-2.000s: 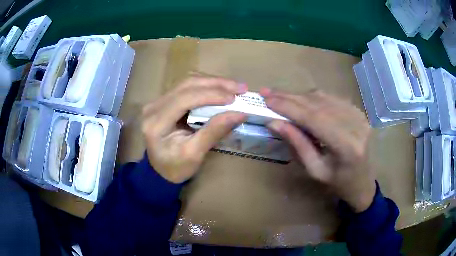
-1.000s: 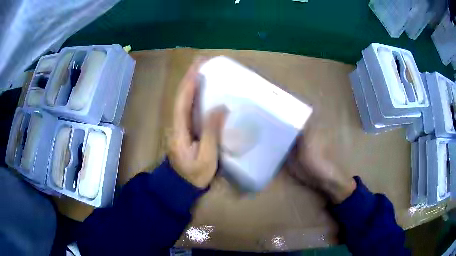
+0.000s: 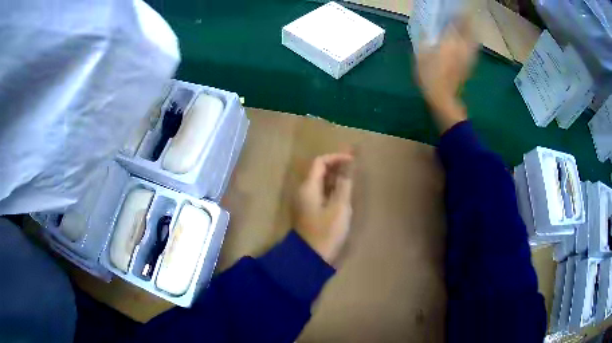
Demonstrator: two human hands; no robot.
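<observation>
My right hand (image 3: pixel 446 63) is stretched far forward at the top right, blurred, with its fingers at a white printed carton (image 3: pixel 428 20); whether it grips the carton is not clear. My left hand (image 3: pixel 325 201) is over the brown cardboard sheet (image 3: pixel 396 221), slightly blurred, fingers curled, holding nothing. A closed white retail box (image 3: pixel 333 37) lies flat on the green surface beyond the cardboard.
Blister trays (image 3: pixel 164 241) with cream hand warmers and black cables are stacked at the left. More trays (image 3: pixel 550 191) are stacked at the right. Thin pale cartons (image 3: pixel 540 77) lean at the far right. A person's pale sleeve (image 3: pixel 80 87) covers the upper left.
The box has left my hands, and a closed white box now lies on the green surface. My right hand has moved far forward. The pale sleeve has come in over the left trays. The view has shifted.
</observation>
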